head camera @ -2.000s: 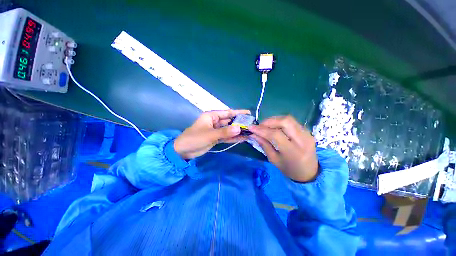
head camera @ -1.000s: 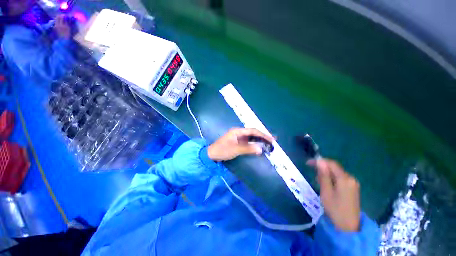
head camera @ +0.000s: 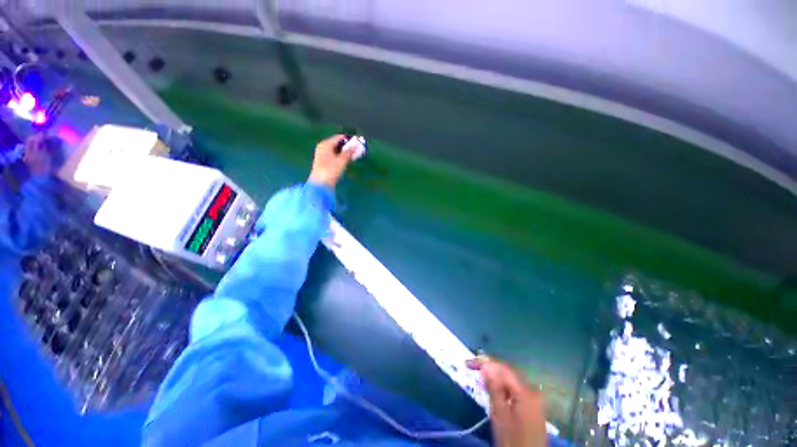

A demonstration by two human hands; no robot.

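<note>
My left hand [head camera: 329,162] is stretched out over the far side of the green belt. It holds a small electronic unit [head camera: 354,147] with a pale face at its fingertips. My right hand [head camera: 514,403] is at the lower edge of the view, its fingertips at the near end of the long white label strip [head camera: 395,299]. Blur hides whether it grips anything. The white cable [head camera: 367,407] loops below the strip and runs to my right hand, where its end is hidden.
The bench power supply [head camera: 166,209] stands at left, a pale box [head camera: 115,157] behind it. Dark trays [head camera: 65,292] lie beside the bench. A clear tray [head camera: 730,384] with white scraps [head camera: 642,388] is at right. Small dark units [head camera: 222,75] lie along the far belt. Another person's arm [head camera: 31,205] shows at left.
My left hand has moved from over the strip to the far side of the belt with a unit. My right hand has moved down to the strip's near end. The view has shifted.
</note>
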